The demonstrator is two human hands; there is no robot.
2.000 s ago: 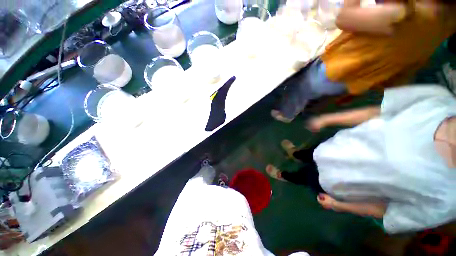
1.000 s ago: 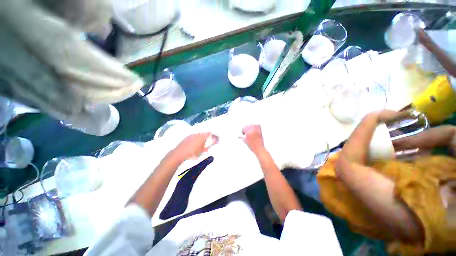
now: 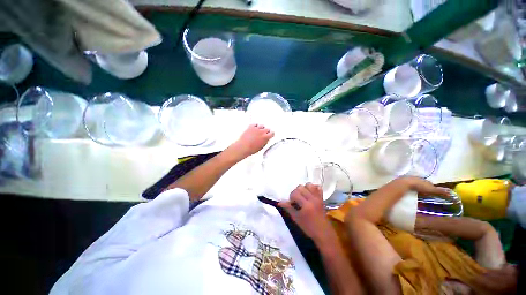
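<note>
A clear-walled unit point(image 3: 290, 168) with a white lower part is at the bench's front, between my hands. My left hand point(image 3: 255, 139) is curled just beyond its upper left rim. My right hand point(image 3: 307, 206) is bent at its lower right rim, beside a smaller-looking clear unit point(image 3: 336, 183). Glare and overlap hide whether either hand grips a wall. A dark cloth point(image 3: 173, 177) with a yellow edge lies partly under my left forearm.
More clear-walled units point(image 3: 186, 120) line the bench's back and right. The green conveyor point(image 3: 277, 63) carries others. A person in orange point(image 3: 424, 265) sits close on my right, holding a unit point(image 3: 402, 211). A grey cloth hangs upper left point(image 3: 115, 26).
The view has turned and shifted. A clear-walled unit now stands between my hands, where bare bench was. My right hand has come back towards the bench's front edge. My left forearm now crosses the dark cloth.
</note>
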